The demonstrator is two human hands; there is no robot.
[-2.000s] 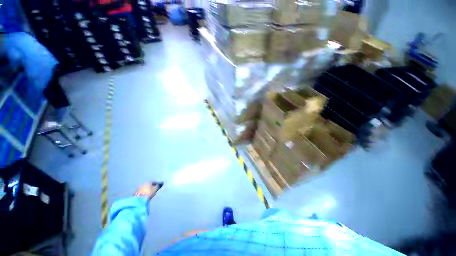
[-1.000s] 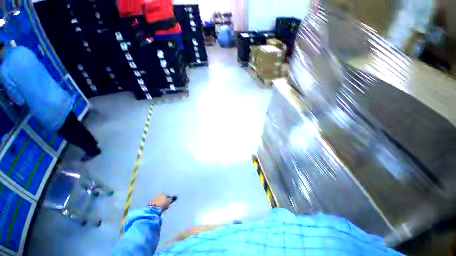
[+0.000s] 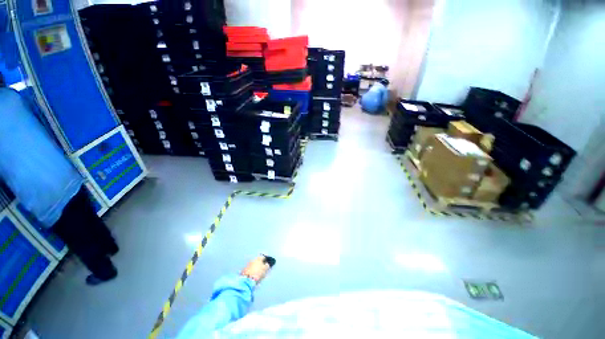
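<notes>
My left hand (image 3: 257, 268) shows at the lower middle, at the end of a light blue sleeve, held out over the grey floor. Its fingertips are black. It is small and blurred, and I cannot tell whether its fingers are closed or hold anything. My right hand is not in the picture. Nearest ahead is the grey floor with a yellow-black taped line (image 3: 192, 263) left of my hand.
Stacked black totes (image 3: 229, 126) stand left of the aisle, with red trays (image 3: 287, 53) behind. Cardboard boxes (image 3: 454, 165) sit on a pallet at right beside more black totes (image 3: 534, 159). A person in blue (image 3: 40, 159) stands at blue cabinets (image 3: 66, 79) on the left.
The view has moved forward along the aisle. The wrapped pallet on the right has left the picture, and the tote stacks and boxed pallet are nearer. My left hand appears further right.
</notes>
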